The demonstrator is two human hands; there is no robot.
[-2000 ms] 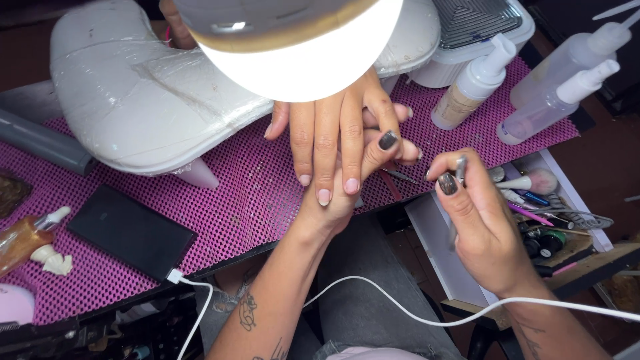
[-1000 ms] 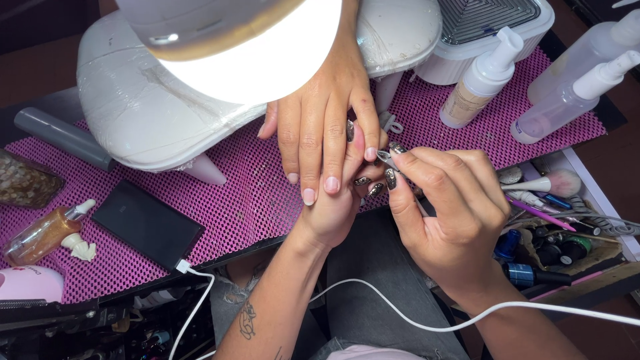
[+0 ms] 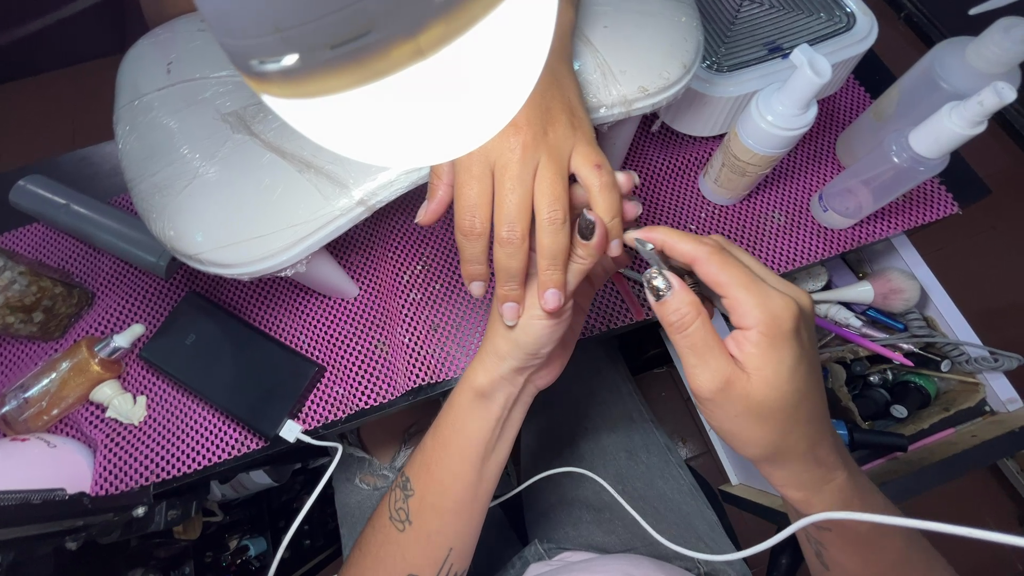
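Note:
My left hand (image 3: 532, 328) is under another person's hand (image 3: 520, 200), palm toward it, its dark-nailed thumb gripping that person's little finger from the side. The other person's fingers are spread and point toward me. My right hand (image 3: 744, 344) pinches a small metal tool (image 3: 650, 254), probably a cuticle nipper, between thumb and index finger. The tool's tip is close beside the little finger's nail; whether it touches cannot be told. Its handles are mostly hidden in my palm. A lit round lamp (image 3: 432, 96) hangs over the other person's wrist.
A plastic-wrapped white armrest (image 3: 240, 160) stands on the pink mesh mat (image 3: 400, 320). Pump bottles (image 3: 760, 136) and a white box with a grille (image 3: 776, 32) are at right, above an open drawer (image 3: 944, 320) of brushes. A black power bank (image 3: 232, 360) trails a white cable (image 3: 592, 480).
Two seconds ago my right hand was apart from the other person's hand; by one second ago it had come in with the tool. My left thumb has shifted on the little finger since.

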